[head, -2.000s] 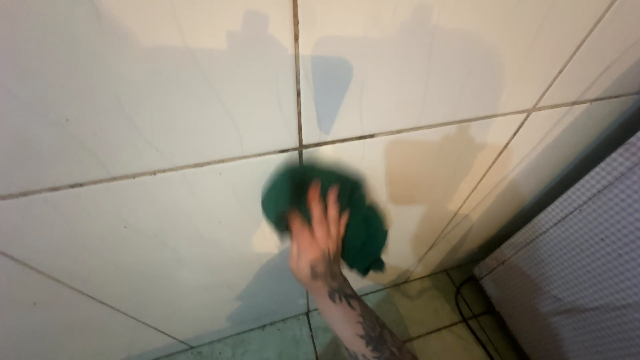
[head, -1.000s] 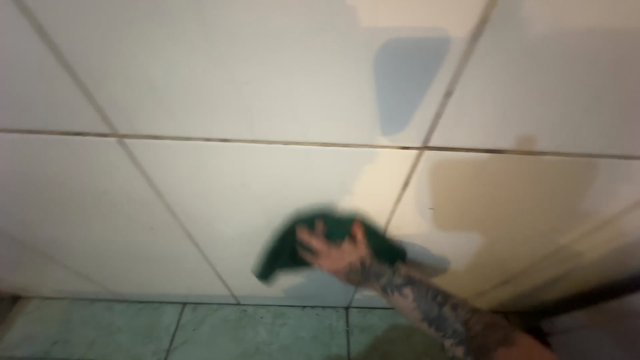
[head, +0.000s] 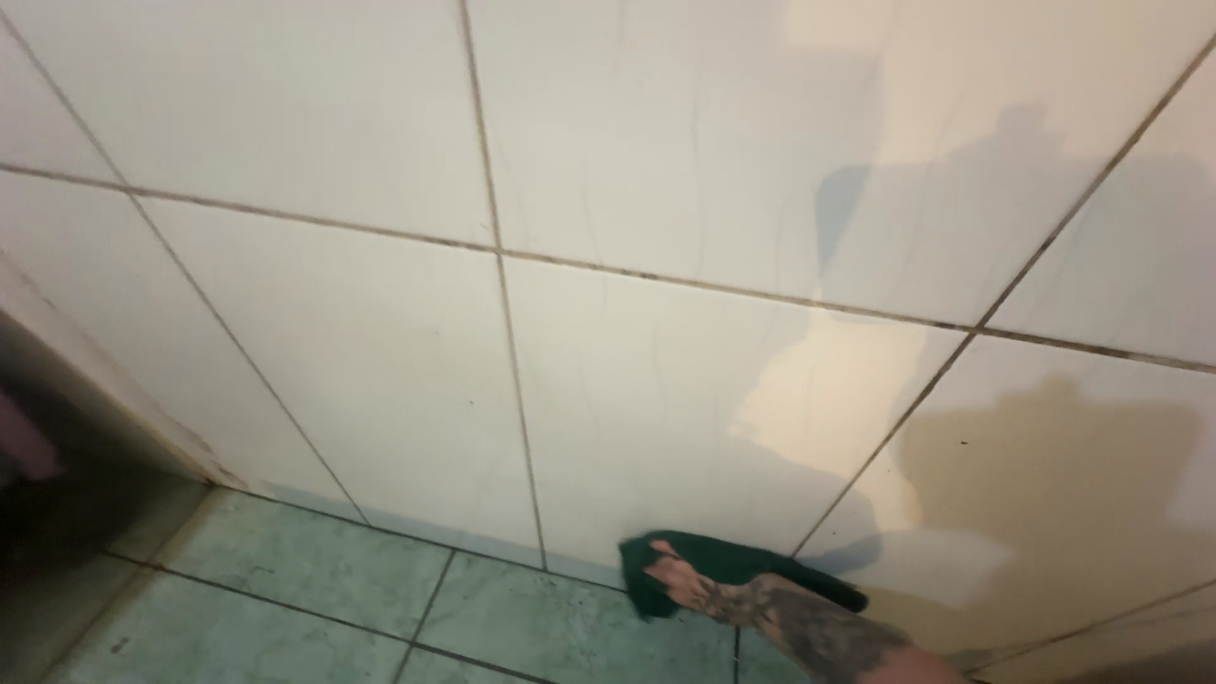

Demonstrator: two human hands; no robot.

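My right hand, on a tattooed forearm that comes in from the lower right, presses a dark green cloth at the foot of the white tiled wall. The cloth lies bunched along the joint between wall and floor, its left end hanging over the green floor tiles. Its right end stretches behind my wrist. My fingers are spread on the cloth's left part. My left hand is out of the picture.
Dark grout lines cross the wall, and shadows fall on its right side. At the left, the wall ends at a worn edge beside a dark opening. Something pink shows in that opening.
The right hand and cloth have moved down the wall to the floor joint. The view has swung left, so the patterned surface and cable seen at the right earlier are out of sight.
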